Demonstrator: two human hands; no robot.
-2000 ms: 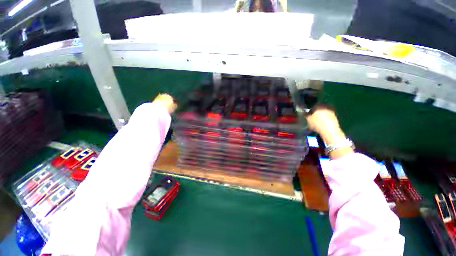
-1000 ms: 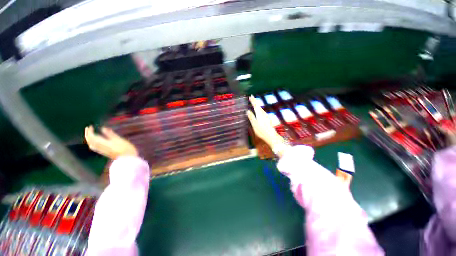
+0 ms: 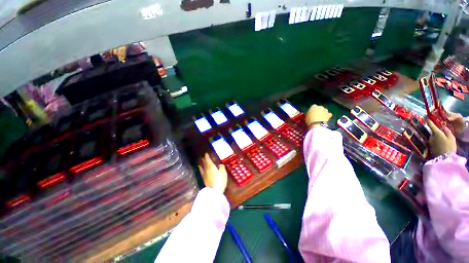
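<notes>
Open red flip phones (image 3: 258,156) with lit white-blue screens lie in rows on a brown board (image 3: 267,179) in the centre. My left hand (image 3: 214,174) is at the left front edge of these phones, fingers spread. My right hand (image 3: 317,116) is at their right back edge, fingers bent. Whether either hand grips the board or a tray edge is not clear. A small white label lies at the board's front.
Stacked clear trays (image 3: 103,195) with dark closed phones stand at left. A grey pen (image 3: 265,206) and blue pens (image 3: 239,242) lie in front. At right, another person's hands (image 3: 442,134) hold an open phone over a tray of red phones (image 3: 383,149).
The view has turned right. Both my hands have moved from the sides of the tray stack to the sides of the lit phones.
</notes>
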